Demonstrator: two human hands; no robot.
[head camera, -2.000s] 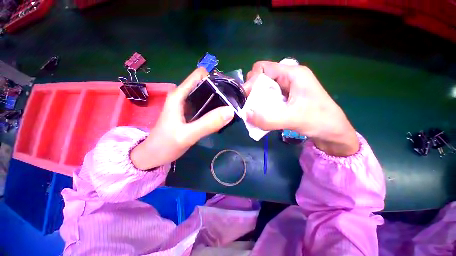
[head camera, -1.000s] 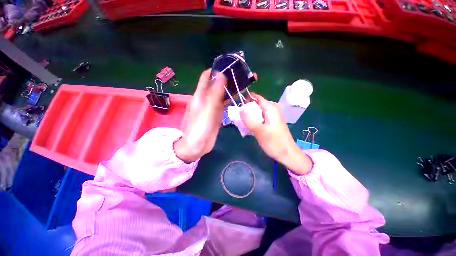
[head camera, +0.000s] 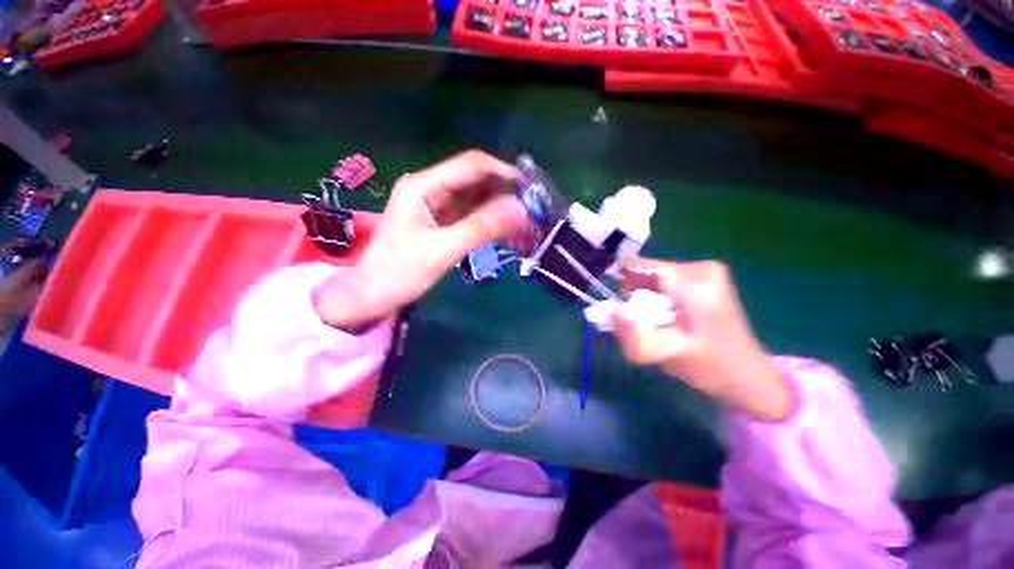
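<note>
A small dark glossy workpiece (head camera: 536, 206), blurred, is held in my left hand (head camera: 428, 228) between thumb and fingers. A large black binder clip (head camera: 573, 261) with silver wire handles is on or against its right side; the exact contact is blurred. My right hand (head camera: 695, 328) is at the clip's handle end and pinches a white wad of cloth (head camera: 648, 310). A white bottle (head camera: 629, 211) stands behind the clip, partly hidden by it. A blue binder clip (head camera: 485, 262) lies on the table just right of my left wrist.
A coral-red compartment tray (head camera: 89, 278) is at left, with a black binder clip (head camera: 329, 227) on its far edge and a pink clip (head camera: 355, 170) beyond. A thin ring (head camera: 507, 393) and blue stick (head camera: 585, 367) lie near me. Black clips (head camera: 921, 361) lie right. Red parts trays (head camera: 600, 56) stand far.
The workpiece has gone down from its raised position and the clip's handles now point down and right. My right hand has moved right with the cloth. The camera view has shifted slightly.
</note>
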